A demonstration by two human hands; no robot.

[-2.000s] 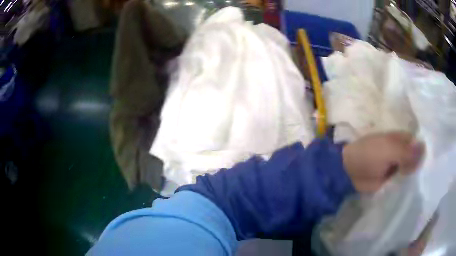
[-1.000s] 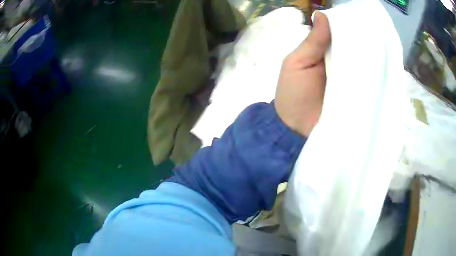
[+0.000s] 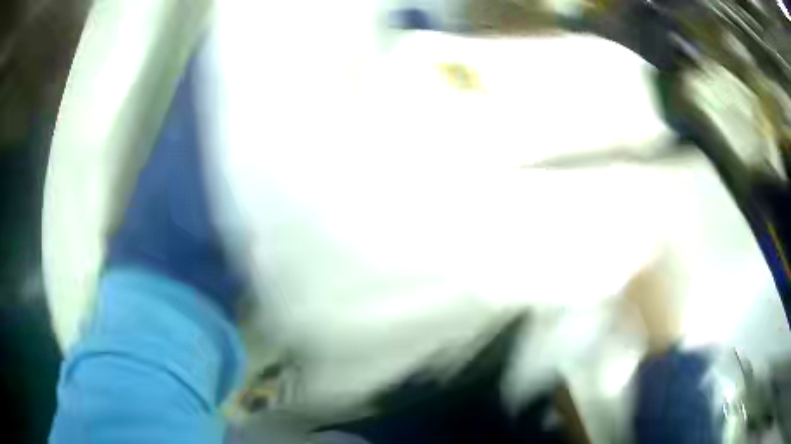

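Note:
A large white cloth (image 3: 373,208) fills most of the view, overexposed and blurred by motion. A small yellowish patch, perhaps a label (image 3: 460,76), shows near its top. My left arm, in a dark blue cuff and light blue sleeve, reaches up at the left; my left hand is hidden by the cloth. My right hand (image 3: 656,299) is a blurred patch at the lower right above a dark blue cuff, against the white cloth. Its fingers cannot be made out.
A brown table edge (image 3: 572,418) shows at the bottom right. Blurred dark and metallic shapes lie along the upper right and far right. Dark floor shows at the far left. A dark gap is below the cloth.
The view has swung to the right. The white cloth now spreads across the view. My left hand has gone out of sight behind it, and my right hand has appeared at the lower right.

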